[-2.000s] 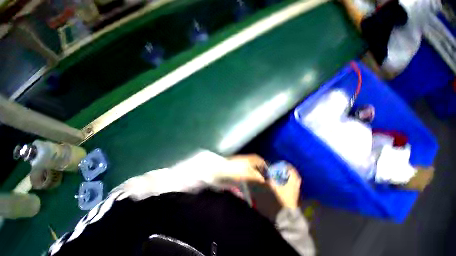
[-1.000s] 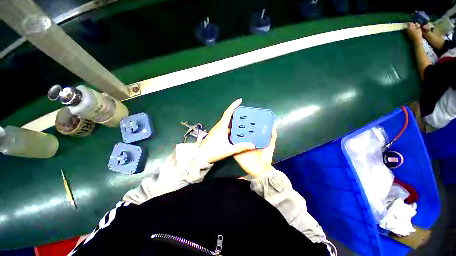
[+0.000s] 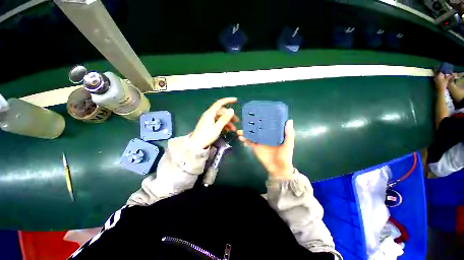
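My right hand (image 3: 275, 155) holds a blue-grey square moulded part (image 3: 264, 122) from below and the right side, its flat slotted face up. My left hand (image 3: 213, 123) is just left of the part, apart from it, with fingers bent and holding nothing that shows. A slim silver-grey hand tool (image 3: 215, 161) lies on the green bench beside my left wrist, partly hidden by the hand. Two more square parts, one upper (image 3: 155, 125) and one lower (image 3: 139, 156), lie at the left with their raised centres up.
A pump bottle (image 3: 121, 96), brown tub (image 3: 87, 105) and squeeze bottle (image 3: 33, 119) stand by the slanted post (image 3: 108, 40). A yellow pen-like tool (image 3: 67, 176) lies left. The belt beyond the white rail (image 3: 305, 74) carries several parts. A blue bin (image 3: 415, 203) and another person's hands (image 3: 444, 84) are right.
My left hand has come off the square part and moved left. The right hand still holds it, slotted face up. The view has shifted, and the silver tool shows more fully.
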